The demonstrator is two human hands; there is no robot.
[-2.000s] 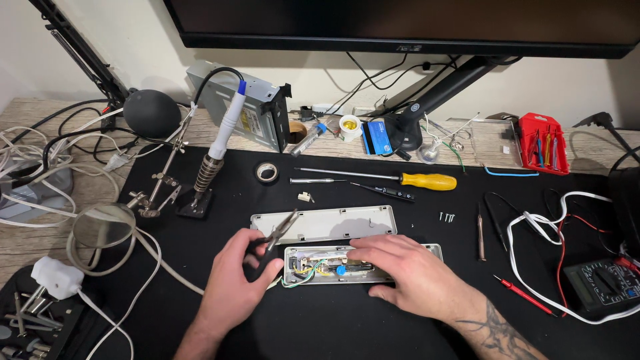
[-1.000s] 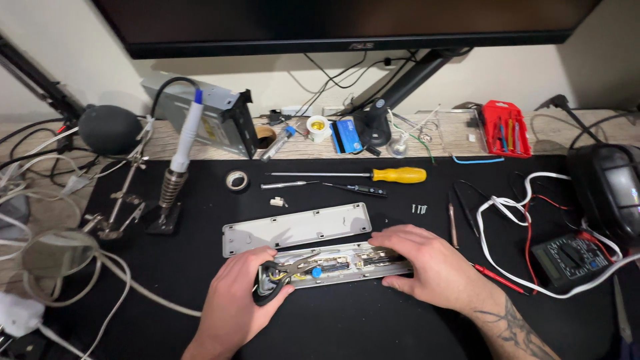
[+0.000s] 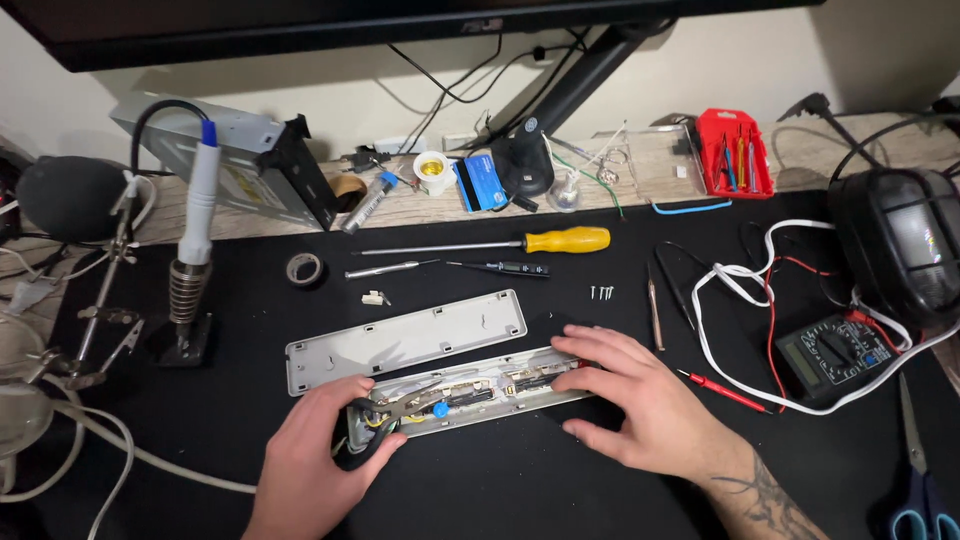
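The open grey plastic housing [image 3: 457, 420] of a power strip or similar device lies slightly tilted on the black mat, with wires, metal contacts and a blue round component [image 3: 440, 409] inside. My left hand [image 3: 326, 450] grips pliers [image 3: 397, 409] by their dark handles over the housing's left end, jaws over the wiring. My right hand [image 3: 630, 405] rests with spread fingers on the housing's right end, holding its edge. Just behind the housing, its detached flat cover [image 3: 409, 337] lies with the inner side up. What lies beneath my right fingers is hidden.
Behind the cover lie a yellow-handled screwdriver [image 3: 566, 240], a voltage tester [image 3: 510, 268], a tape roll [image 3: 304, 269] and several screws [image 3: 601, 292]. A soldering iron [image 3: 196, 217] stands at left. At right are a multimeter [image 3: 829, 356], its red probe [image 3: 724, 391], white cable and scissors [image 3: 915, 450].
Two seconds ago the pliers were raised over the cover, pointing away; now they are down over the wiring in the housing. My right hand has moved toward the housing's right end. The view has shifted.
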